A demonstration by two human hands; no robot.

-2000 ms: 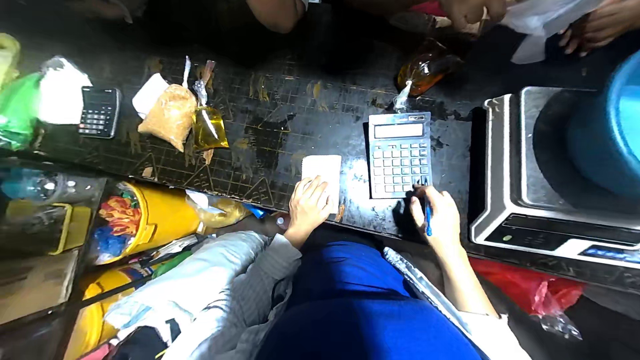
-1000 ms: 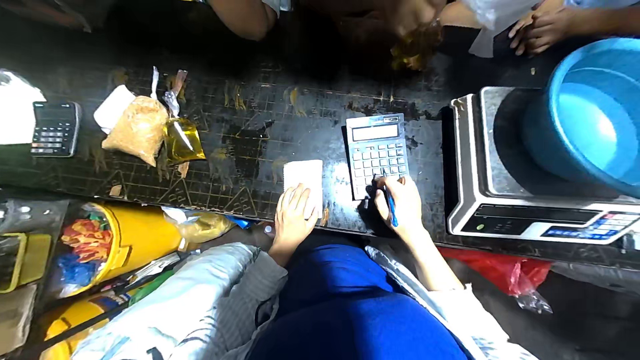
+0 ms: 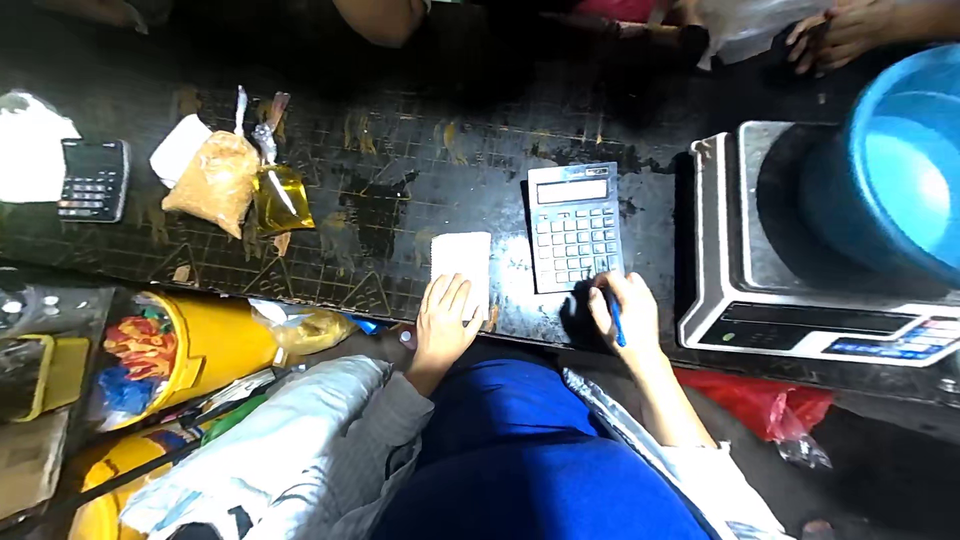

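My left hand (image 3: 447, 315) lies with fingers slightly apart on the lower part of a small white notepad (image 3: 461, 255). My right hand (image 3: 628, 311) holds a blue pen (image 3: 616, 319) and has its fingertips at the bottom right keys of a large silver calculator (image 3: 576, 225). That calculator lies flat on the dark counter (image 3: 405, 187), to the right of the pad. Farther left lie a tied bag of tan granules (image 3: 219, 180), a tied bag of yellow liquid (image 3: 283, 199) and a smaller black calculator (image 3: 94, 181).
On the right, a blue plastic tub (image 3: 900, 165) sits on a digital scale (image 3: 720, 300). Below the counter are a yellow bucket (image 3: 225, 337) holding coloured plastic bags and a red plastic bag (image 3: 765, 397). Other people's hands (image 3: 847, 37) rest across the counter, beside a clear bag (image 3: 750, 26).
The bag of amber liquid near another person's hand at the far side is no longer in view. My left hand stays on the pad and my right hand stays at the calculator.
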